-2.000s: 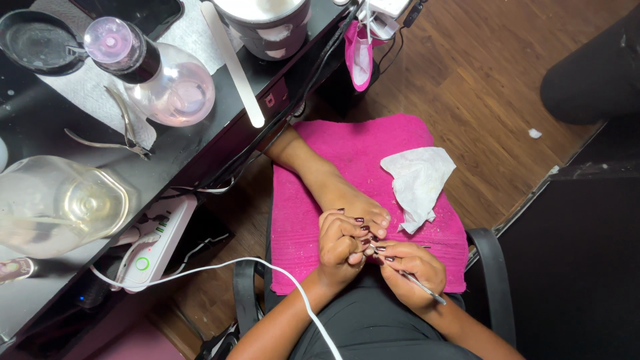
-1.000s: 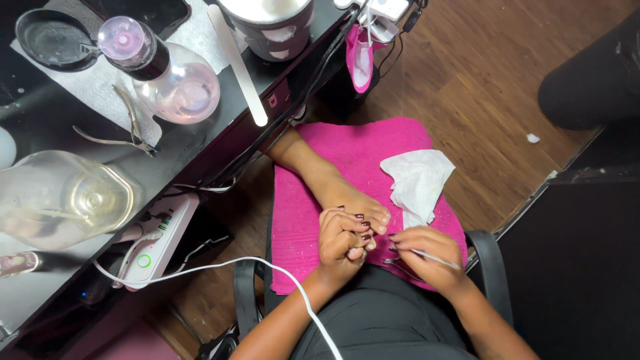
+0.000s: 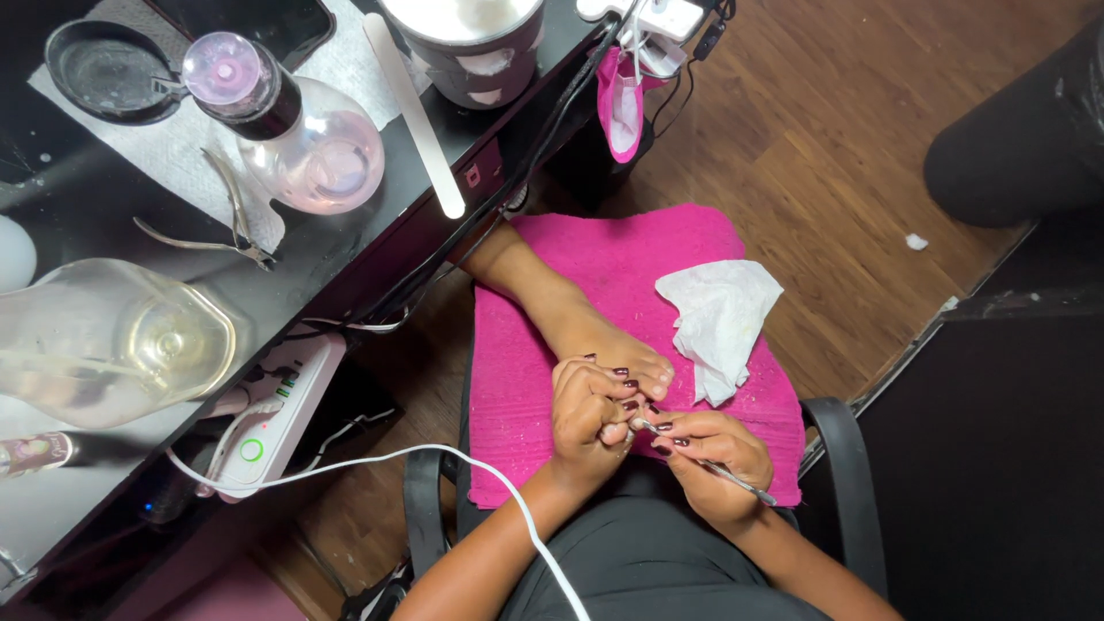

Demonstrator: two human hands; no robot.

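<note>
Another person's bare foot (image 3: 595,336) rests on a pink towel (image 3: 638,241) spread over my lap. My left hand (image 3: 595,414) is closed around its toes, fingers curled over them. In my right hand (image 3: 716,461) is a slim metal nail tool (image 3: 737,483), pinched between thumb and fingers, its tip at a toe beside my left fingertips. The kind of tip cannot be made out. A crumpled white tissue (image 3: 720,323) lies on the towel to the right of the foot. Pale specks are scattered over the towel.
On the black table at left are cuticle nippers (image 3: 237,224), a pump bottle (image 3: 315,155), a clear bottle (image 3: 121,341), a white nail file (image 3: 414,116) and a tub (image 3: 474,60). A power strip (image 3: 285,414) sits below; its white cable (image 3: 509,487) crosses over my left forearm. A chair armrest (image 3: 845,483) stands at right.
One second ago my right hand was turned with the tool's end pointing more to the right; now the tool slants down over the hand and its tip is at the toe. My left hand keeps its hold.
</note>
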